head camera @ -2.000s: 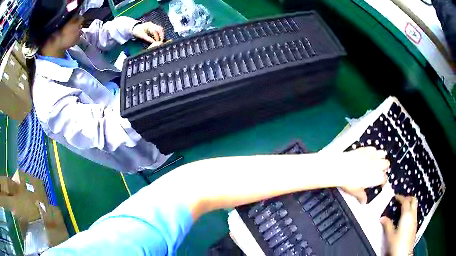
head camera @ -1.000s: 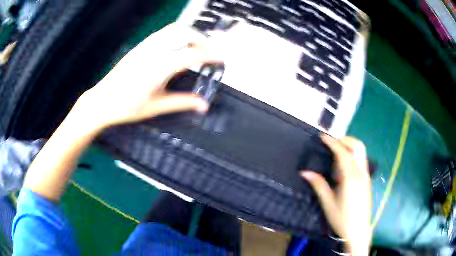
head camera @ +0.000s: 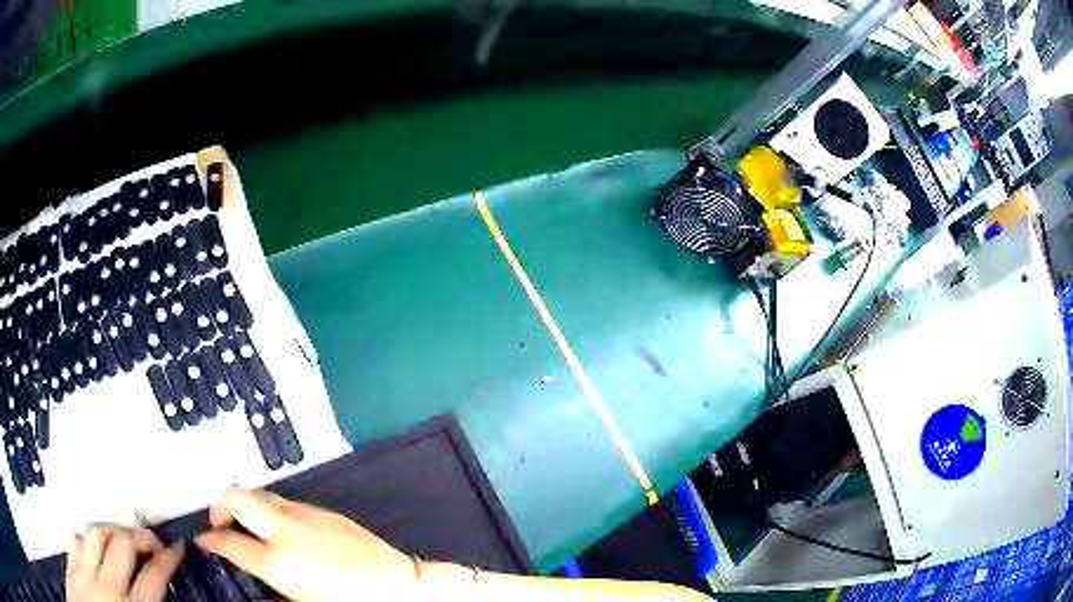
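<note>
A black tray (head camera: 388, 488) with a raised rim lies at the bottom left, cut off by the picture's lower edge. Its right part shows bare. My left hand (head camera: 118, 567) is at the bottom left with curled fingers over the tray. My right hand (head camera: 300, 543) reaches in from the right, its fingertips close to my left hand. Dark ribbed parts (head camera: 214, 579) show between and under the fingers; whether they are gripped or only touched is unclear. Behind the tray, a white sheet (head camera: 106, 453) bears many small black parts (head camera: 200, 382) with pale dots, in uneven rows.
The green bench (head camera: 412, 318) has a yellow line (head camera: 553, 335) across it. A small black fan (head camera: 706, 214), a yellow component (head camera: 777, 212) and cables stand at its right. A white cabinet (head camera: 953, 517) is at lower right, with a blue crate (head camera: 694, 529) beside it.
The view has swung right, bringing the fan and cabinet in. My hands, apart at the tray a second ago with parts in my left, are now close together over the tray.
</note>
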